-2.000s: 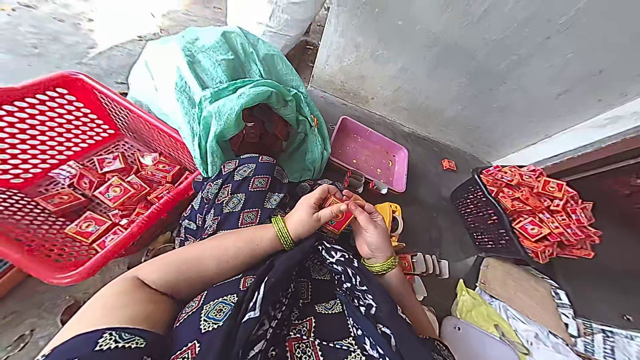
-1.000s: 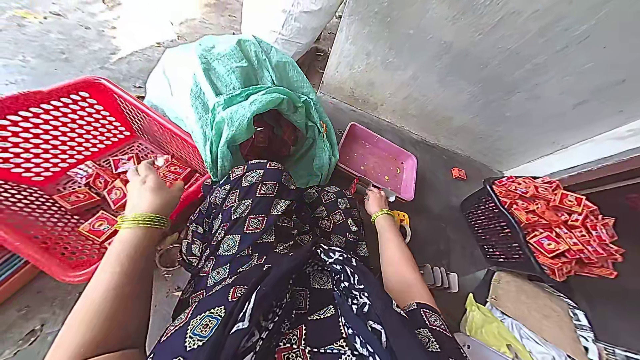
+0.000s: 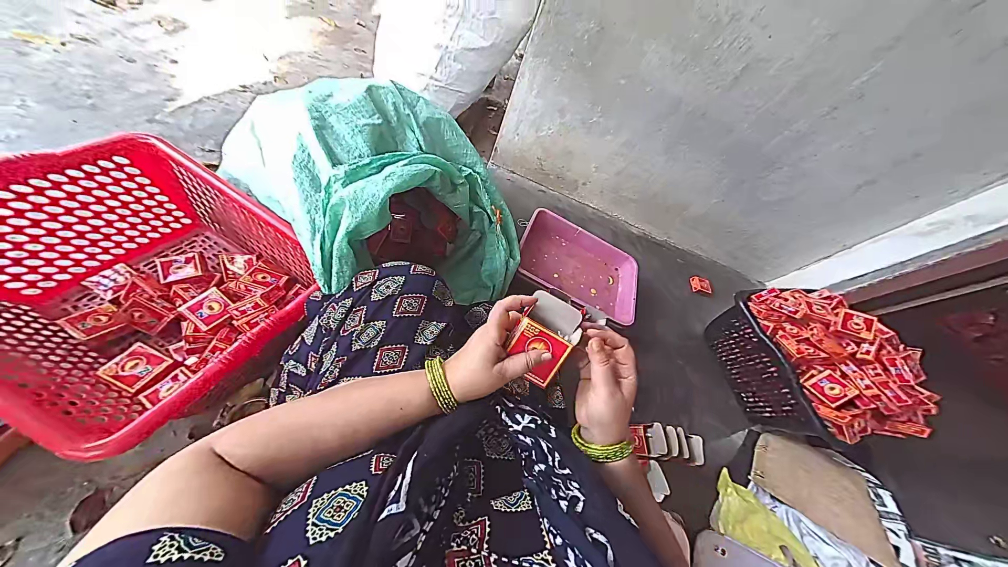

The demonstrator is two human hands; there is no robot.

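Above my lap, my left hand (image 3: 492,354) grips a small red cardboard box (image 3: 542,350) with a printed emblem; its pale inner flap stands raised at the top. The fingertips of my right hand (image 3: 606,378) are at the flap's right edge; whether they pinch it or anything small, I cannot tell. Similar red boxes (image 3: 209,309) lie loose in a red perforated plastic basket (image 3: 260,224) at the left. A green woven sack (image 3: 346,150) stands in front of me, its mouth showing dark red contents. Just beyond my hands is a pink plastic tray (image 3: 579,264) holding small yellowish bits.
A black basket (image 3: 756,378) at the right is heaped with red boxes (image 3: 854,362). One red box (image 3: 700,285) lies on the floor by the grey wall (image 3: 748,118). More cartons with pale flaps (image 3: 669,442) lie beside my right wrist. A yellow plastic bag (image 3: 744,512) is at lower right.
My left hand has come from the red basket to above my lap and now holds a box with a raised flap. My right hand has moved from near the pink tray to that box.
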